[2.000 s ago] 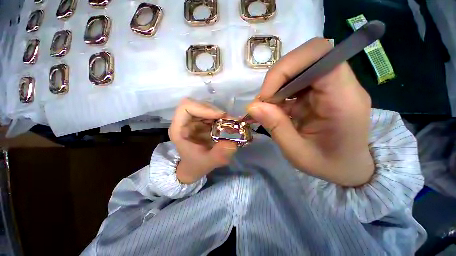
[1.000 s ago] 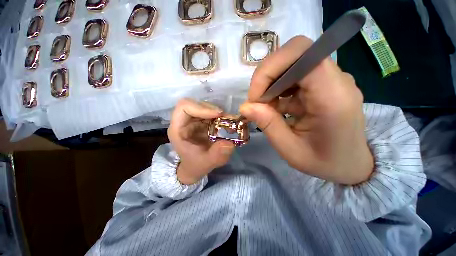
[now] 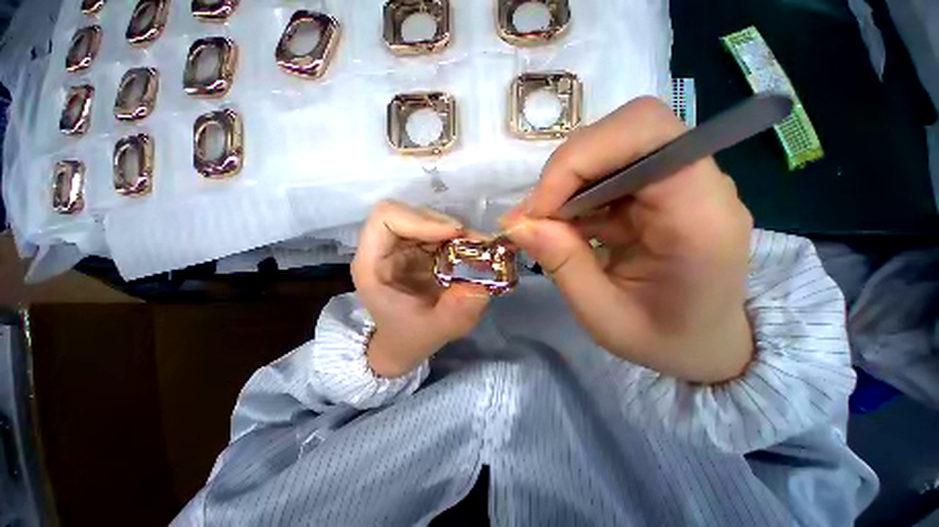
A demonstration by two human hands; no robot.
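A rose-gold watch case [image 3: 477, 266] is held above my lap, just off the front edge of the foam. My left hand [image 3: 412, 293] grips it between thumb and fingers at its left side. My right hand [image 3: 659, 247] holds grey tweezers [image 3: 685, 149] between thumb and fingers. Their tip end points at the upper right edge of the held case. The very tip is partly hidden by my fingers, and I cannot tell whether it holds a small piece.
More rose-gold cases [image 3: 422, 124] lie in rows on white foam sheets [image 3: 309, 175]. A green-yellow strip [image 3: 772, 95] lies on the dark green bench [image 3: 865, 165] at right. A pale sheet with dark marks [image 3: 683, 98] shows at the foam's right edge. Brown cardboard [image 3: 154, 412] is at lower left.
The tweezers lean lower to the right than before, and my right hand has tilted with them. The marked pale sheet shows more at the foam's edge. My left hand still holds the case.
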